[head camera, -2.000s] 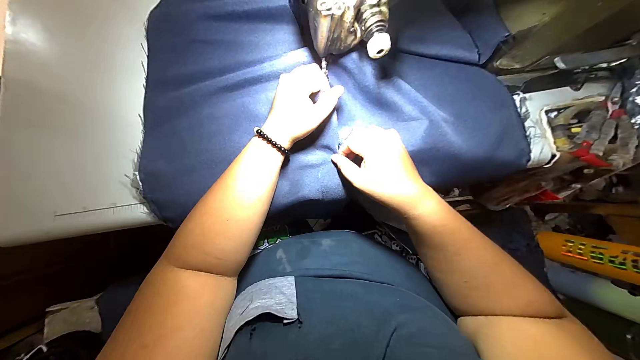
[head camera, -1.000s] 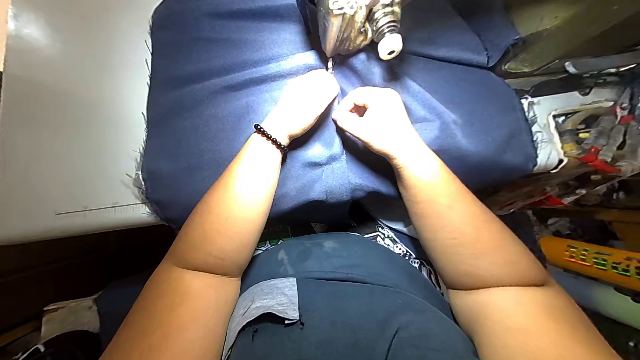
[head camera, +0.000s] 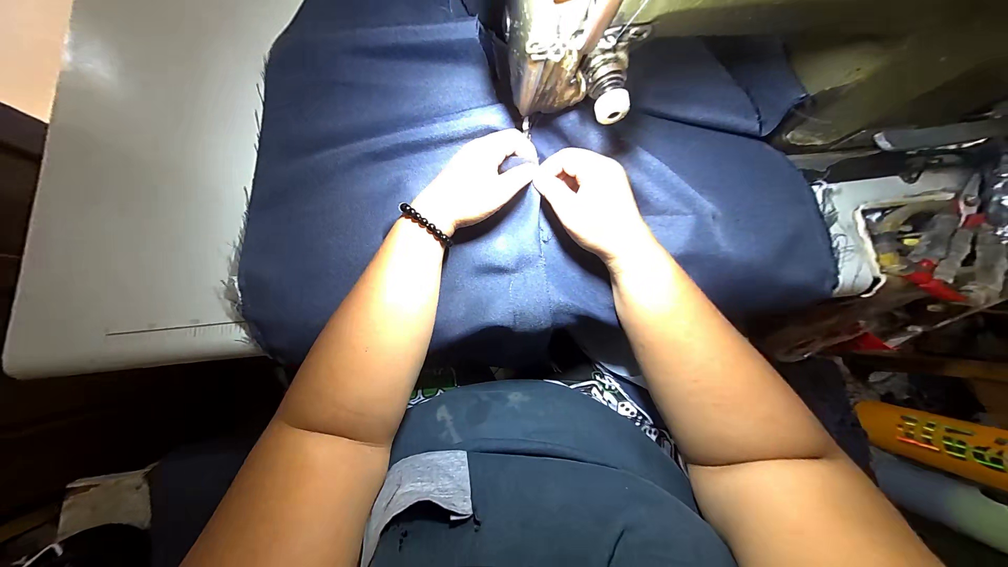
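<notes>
Navy blue fabric (head camera: 354,157) with frayed edges lies spread under the head of a sewing machine (head camera: 551,71). A seam runs down the cloth from the needle area toward my body. Just below the presser foot (head camera: 526,126), my left hand (head camera: 484,177) pinches the fabric at the seam, thumb and index finger together. A beaded bracelet (head camera: 425,224) is on that wrist. My right hand (head camera: 591,197) pinches the same seam from the right, its fingertips touching or nearly touching those of my left hand. The pinched bit of cloth is mostly hidden by the fingers.
The pale machine table (head camera: 150,197) extends to the left, with a printed scale near its front edge. At the right, a tray (head camera: 866,244) holds clippers and small tools. An orange object with lettering (head camera: 929,441) is at the lower right. The fabric hangs over the front edge.
My right hand has moved up along the seam, from lower on the cloth to beside my left fingertips. My left hand's thumb and index finger have changed their pose near the presser foot.
</notes>
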